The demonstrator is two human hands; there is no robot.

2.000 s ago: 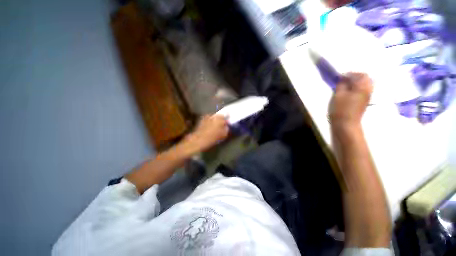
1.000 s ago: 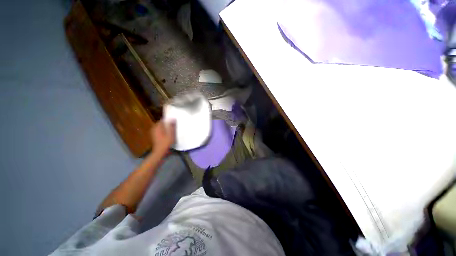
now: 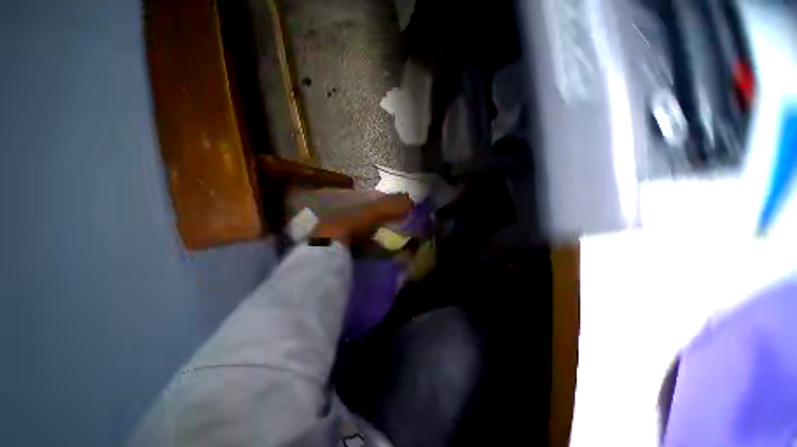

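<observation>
My left hand (image 3: 371, 216) is blurred and reaches down low beside the table, over the floor area. Its fingertips are by a small purple piece (image 3: 419, 218); I cannot tell whether they grip it. A larger purple piece (image 3: 371, 297) lies below the hand, beside my sleeve. A white piece (image 3: 400, 182) is just beyond the fingers. My right hand is out of the picture. A broad lilac fabric panel (image 3: 743, 375) lies on the white table (image 3: 629, 306) at the right.
A brown wooden piece of furniture (image 3: 205, 131) stands at the left beside a blue-grey surface. Another pale piece (image 3: 411, 109) lies farther off, low down. A blurred grey-white block (image 3: 585, 113) and dark items with a red spot (image 3: 699, 79) are at the upper right.
The rounded white piece my left hand held up a second ago no longer shows in it. The hand has moved lower and farther right. The view has turned, and the table edge now runs upright.
</observation>
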